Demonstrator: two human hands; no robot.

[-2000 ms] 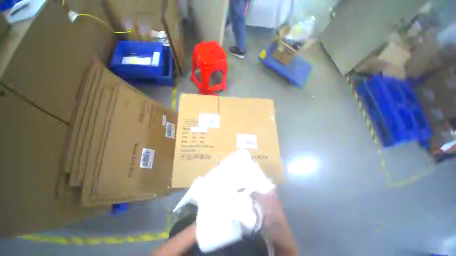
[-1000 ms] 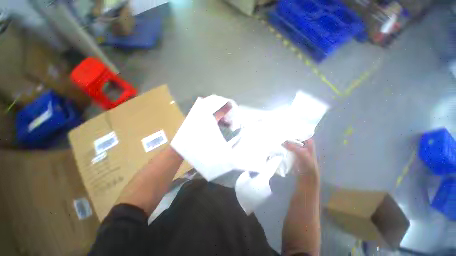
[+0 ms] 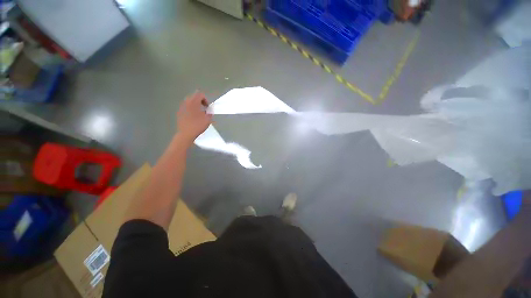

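My left hand is closed on one end of a long white release liner. A short tail of the liner hangs below this hand. The liner stretches right across the view to a blurred, crumpled mass near the right edge. My right forearm shows blurred at the lower right; the right hand cannot be made out. A flat carton with a white barcode label lies at the lower left, partly behind my left arm.
An open carton stands on the floor at the lower right. Red stools and a blue crate are at the left. A blue pallet is at the top, by yellow-black floor tape. My feet show below centre.
The crumpled liner has been pulled out into a long strip. My left hand has moved left and up, my right arm far right. The view has turned right, so the labelled carton sits lower left.
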